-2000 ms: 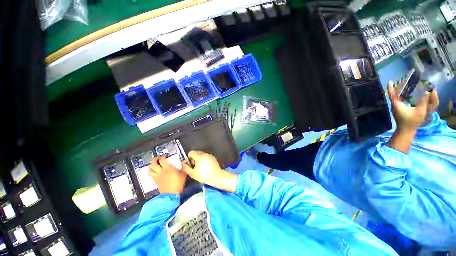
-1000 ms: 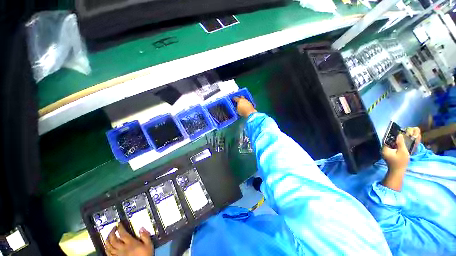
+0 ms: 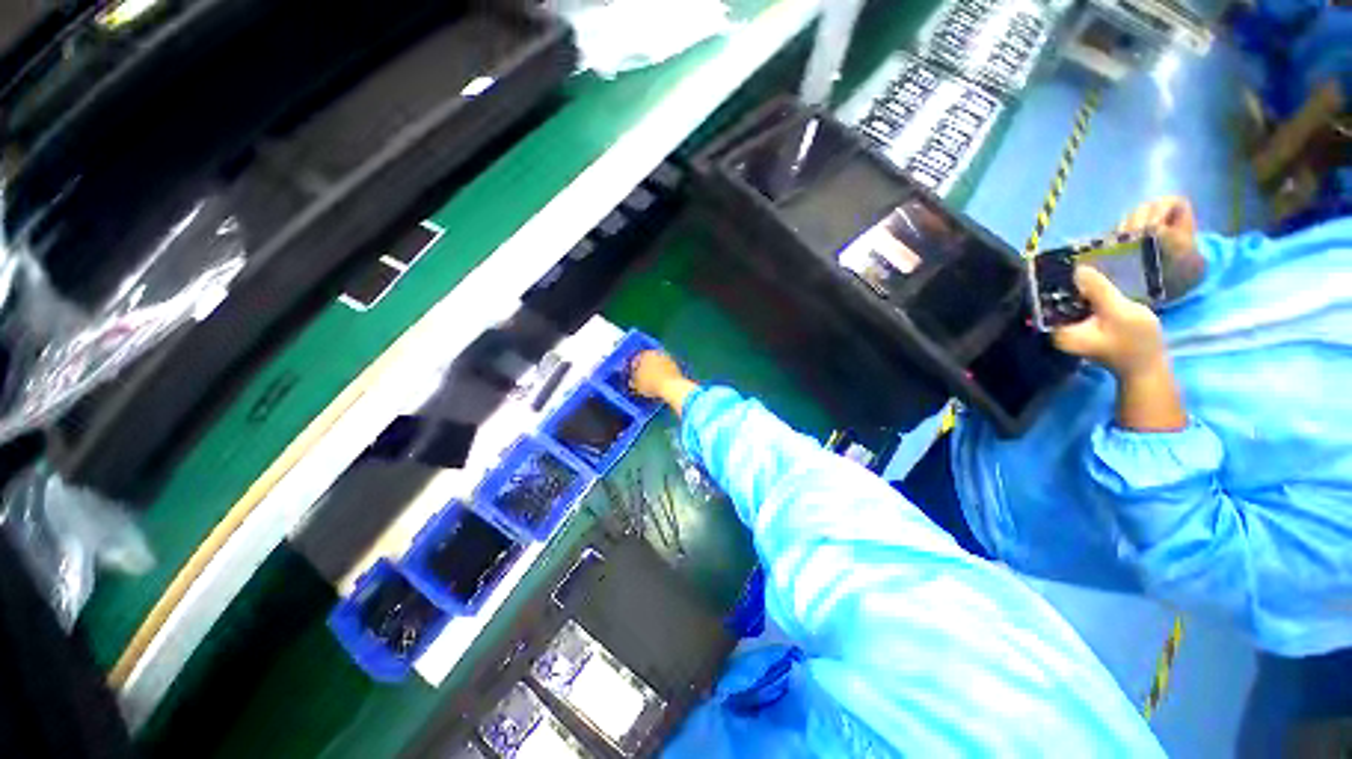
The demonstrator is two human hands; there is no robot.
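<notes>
My right hand (image 3: 654, 378) reaches into the farthest right of the blue parts bins (image 3: 469, 558). Its fingertips are down inside the bin, so whether they hold a part is hidden. The bins stand in a slanting row and hold small dark parts. Below them is the black work tray (image 3: 647, 580), cut off by the bottom edge. Open phone bodies (image 3: 596, 687) with pale battery areas lie in its slots. My left hand is out of the picture.
A raised shelf with a pale edge (image 3: 489, 316) runs behind the bins, bearing large black trays (image 3: 297, 223) and clear plastic bags (image 3: 74, 541). At right, a neighbouring person in a blue smock holds an open phone (image 3: 1100, 279) beside a black tray (image 3: 830, 223).
The view has turned and shifted, showing more shelf and less work tray. My right hand moved from the work tray to the far-right bin and stays there. My left hand has left the picture.
</notes>
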